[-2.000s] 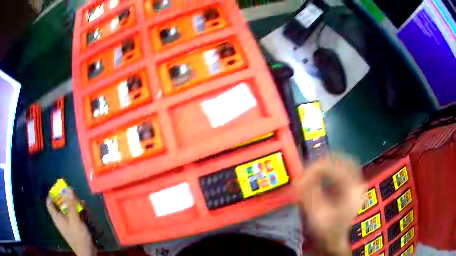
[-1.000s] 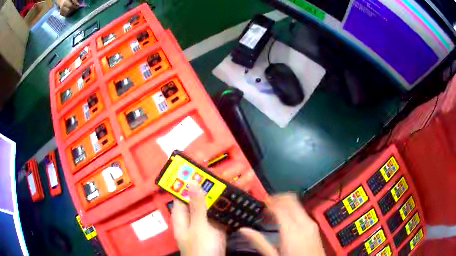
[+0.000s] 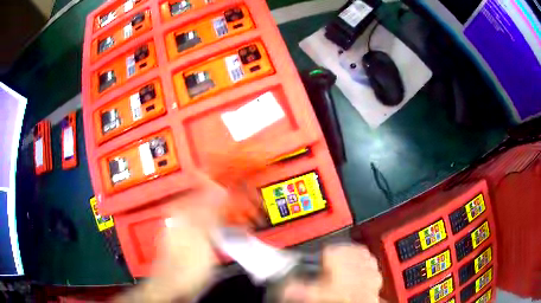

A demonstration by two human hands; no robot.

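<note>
A red phone tray point(image 3: 196, 139) lies in front of me on another red tray, its pockets holding orange phones, backs up point(image 3: 137, 163). A white label slip point(image 3: 254, 116) lies in an emptied pocket. My left hand point(image 3: 184, 237), blurred, is over the near edge and grips a smeared orange phone point(image 3: 240, 183). My right hand point(image 3: 341, 273), blurred at the bottom edge, is beside a white slip point(image 3: 255, 254) and a dark thing between the hands; its grip is unclear. A yellow-screened phone point(image 3: 293, 199) lies in the lower tray's right pocket.
A black scanner point(image 3: 327, 112) lies along the tray's right side. Beyond it are a black mouse point(image 3: 384, 78) and a mat point(image 3: 379, 112). A tray of keypad phones point(image 3: 391, 251) is at lower right. Loose orange phones point(image 3: 69, 140) and a yellow-screened phone point(image 3: 102, 214) lie left.
The yellow-screened phone held in my hands a second ago is no longer seen there. My left hand has moved left and now has an orange thing at it. The view has shifted.
</note>
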